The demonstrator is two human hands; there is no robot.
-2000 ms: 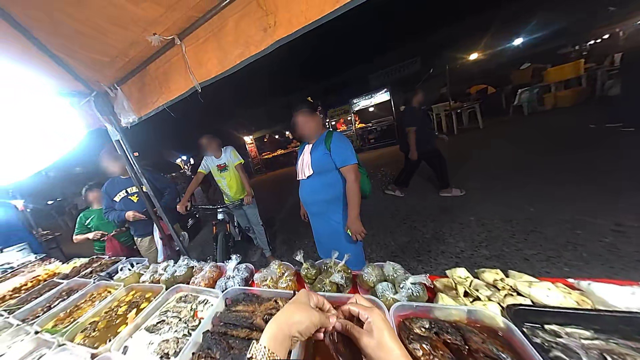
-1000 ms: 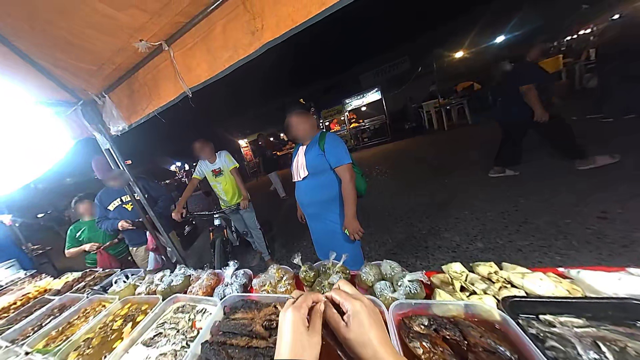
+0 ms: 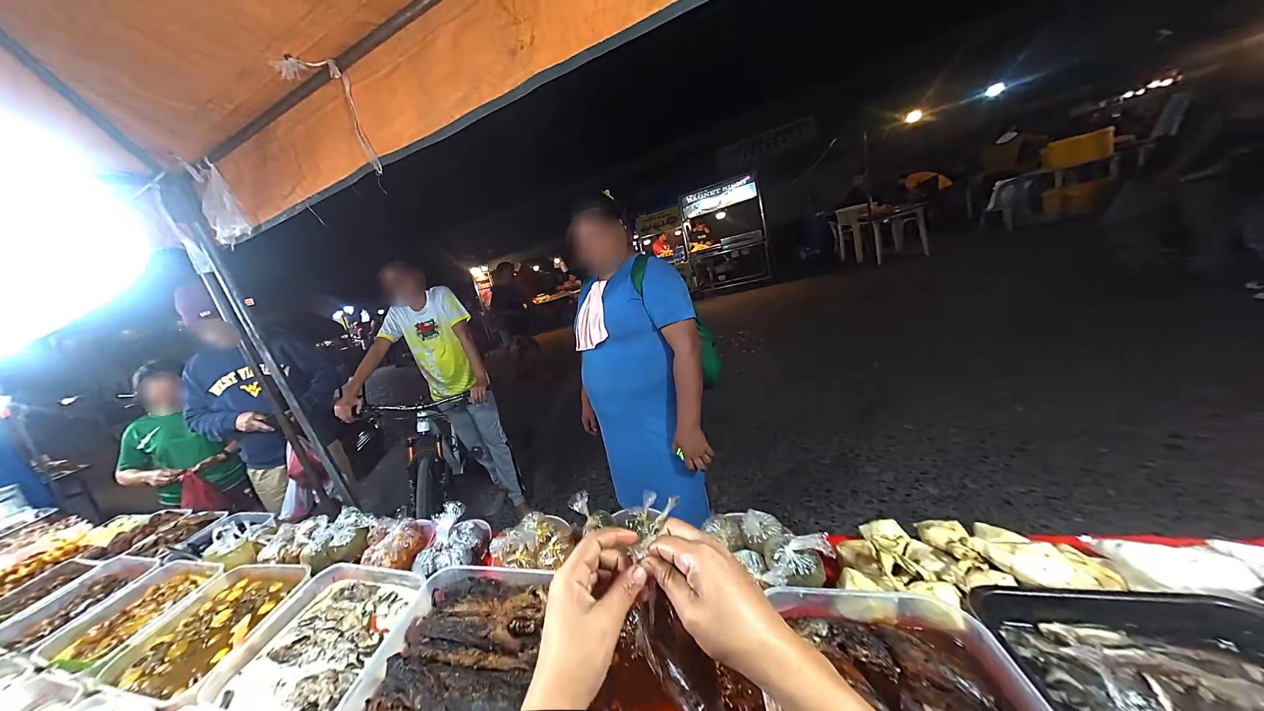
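A clear plastic bag with dark food in it (image 3: 676,642) hangs between my hands, above a tray of reddish sauce. My left hand (image 3: 592,602) pinches the bag's neck from the left, thumb against fingertips. From the right, my right hand (image 3: 706,583) grips the same neck, its thumb near the left one. A tray of dark cooked fish (image 3: 464,642) lies to the left of my hands, and a tray of dark food in red sauce (image 3: 889,657) to the right. Knotted plastic bags of food (image 3: 775,543) stand just behind.
Food trays (image 3: 202,632) line the left side. Leaf-wrapped bundles (image 3: 973,558) and a black tray of fish (image 3: 1126,642) lie at right. Beyond the stall stand a person in blue (image 3: 637,385), a person with a bicycle (image 3: 434,346) and two people near the tent pole (image 3: 267,365).
The bag now shows hanging below my hands, which have stayed close together. A person walking on the right has moved further right.
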